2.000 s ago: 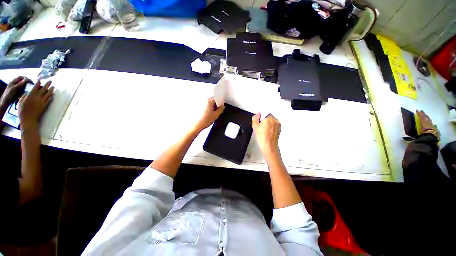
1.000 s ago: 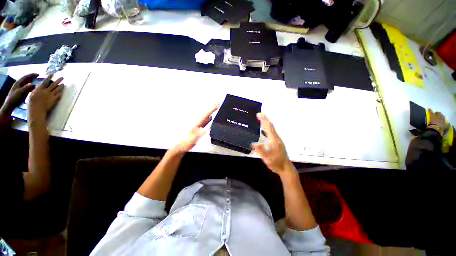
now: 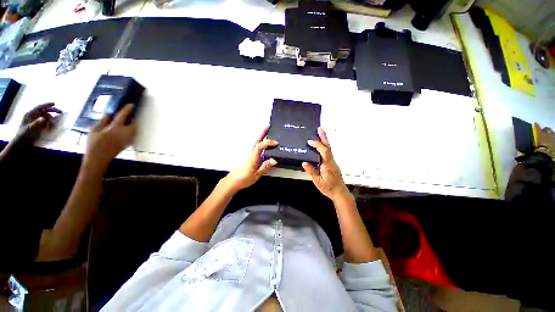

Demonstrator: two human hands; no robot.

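Note:
A closed black gift box [image 3: 294, 128] with pale lettering in its middle and near its lower end is in front of me at the table's front edge. My left hand [image 3: 252, 163] grips its left side near the lower end, with the thumb on top. My right hand [image 3: 326, 166] grips its right side the same way. No device is visible; the box's inside is hidden.
A stack of black lettered pieces [image 3: 316, 33] and a flat black cover blank [image 3: 384, 64] lie at the back. White crumpled tissue [image 3: 251, 48] is beside the stack. A neighbour's hand [image 3: 111, 135] at left holds a black box [image 3: 115, 91]. Another hand [image 3: 543, 138] is at far right.
The open tray with the pale device is now covered by the black lettered top. My hands, apart from the box a second ago, now hold it. The left neighbour's black box has come into view.

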